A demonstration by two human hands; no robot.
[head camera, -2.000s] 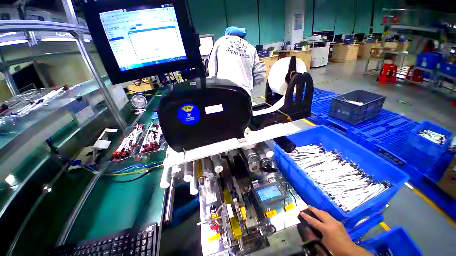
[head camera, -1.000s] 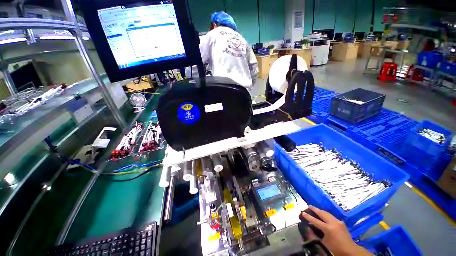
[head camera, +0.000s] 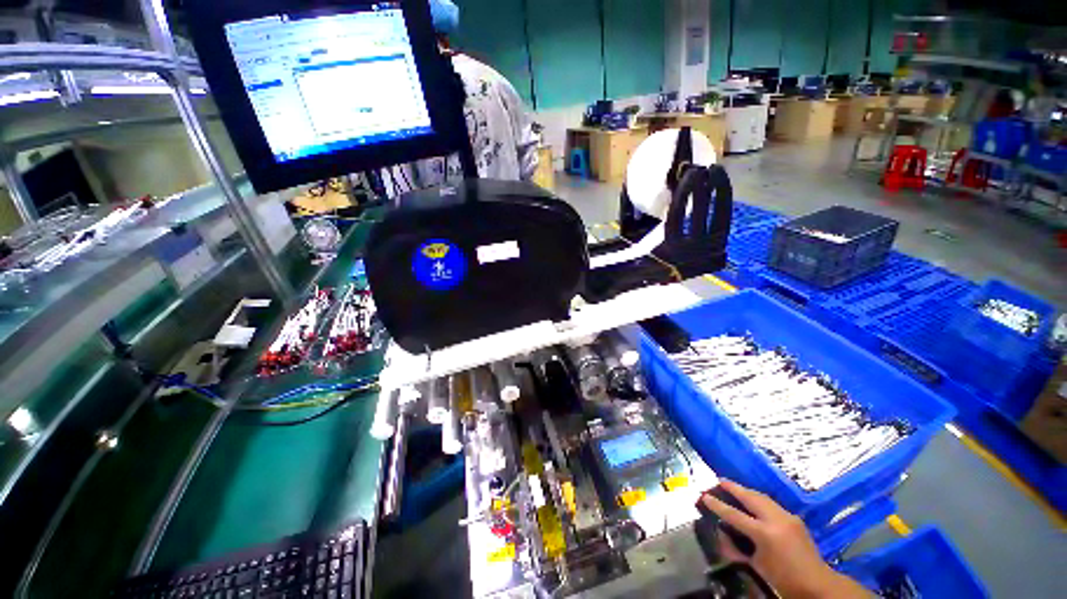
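The wire labelling machine point(head camera: 538, 468) stands directly ahead, with rollers, yellow and red bits and a small control panel point(head camera: 628, 449) with a light-blue screen. My right hand point(head camera: 766, 541) rests at the machine's front right corner, over a dark rounded part; whether the fingers grip it is not clear. My left hand is not in view. Above the machine sit a black rounded housing point(head camera: 477, 267) with a blue sticker and a white label roll point(head camera: 667, 173).
A blue bin point(head camera: 936, 435) full of white cables stands right of the machine, with a lower blue bin point(head camera: 936, 562) below. A monitor point(head camera: 334, 88) hangs above. A keyboard point(head camera: 263, 573) and cable bundles point(head camera: 351, 328) lie on the green bench. A person point(head camera: 491, 111) stands behind the machine.
The person behind the machine has moved left and is now partly hidden by the monitor. My right hand has stayed in nearly the same place. The machine and bins look unchanged.
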